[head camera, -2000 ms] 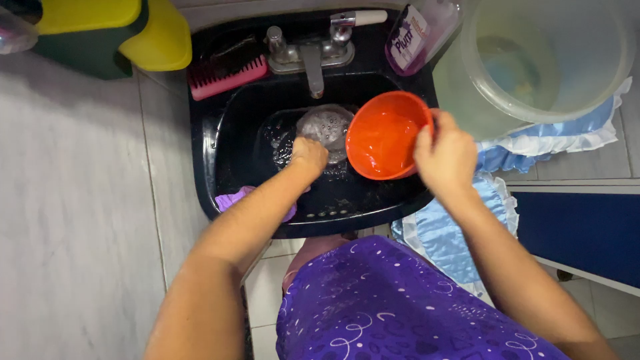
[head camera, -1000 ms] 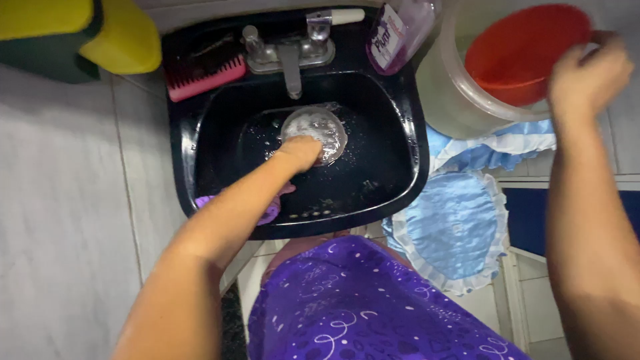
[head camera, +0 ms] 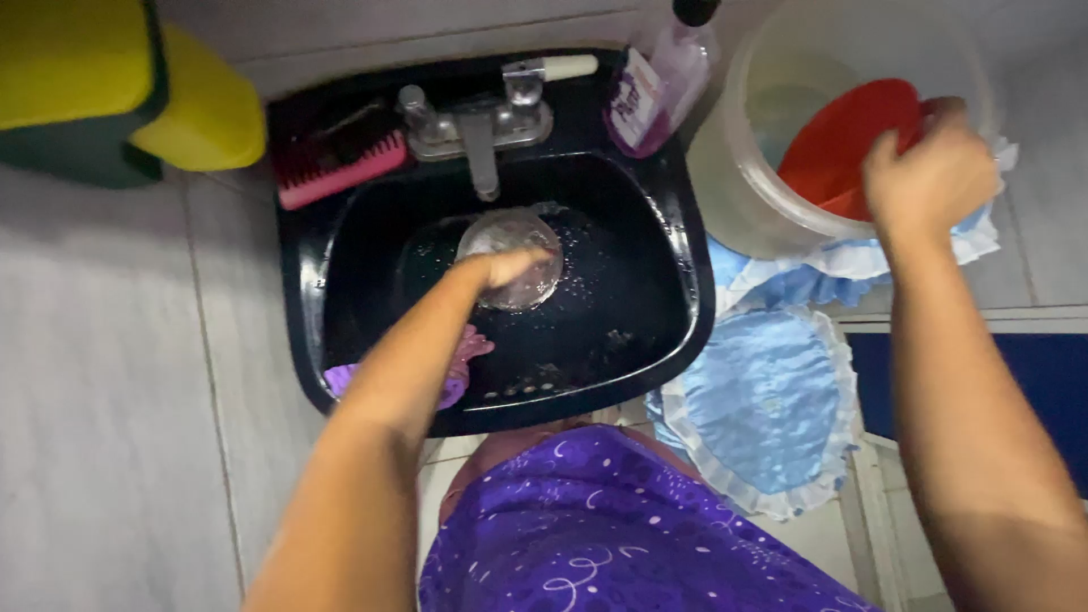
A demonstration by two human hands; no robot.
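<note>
My left hand (head camera: 516, 266) is over a round, clear dish (head camera: 535, 293) in the black sink basin (head camera: 629, 340), below the metal faucet (head camera: 480, 153). Its fingers reach onto the dish; whether they grip it is hard to tell. My right hand (head camera: 935, 174) holds a red plastic bowl (head camera: 850, 144) by its rim, tilted inside the mouth of a large translucent bucket (head camera: 752, 183). Water inside the bucket is only partly visible. A purple and pink cloth (head camera: 459, 374) lies at the basin's front left edge, partly behind my left forearm.
A pink comb (head camera: 344, 174) lies on the sink's back left ledge. At the back right stands a bottle of purple liquid (head camera: 654, 93). Yellow and dark green containers (head camera: 204, 102) are at upper left. A blue satin cover with white ruffles (head camera: 765, 399) sits right of the sink.
My right hand has carried the red bowl from over the sink to the bucket, where it now tilts lower inside. My left hand has stayed at the clear dish.
</note>
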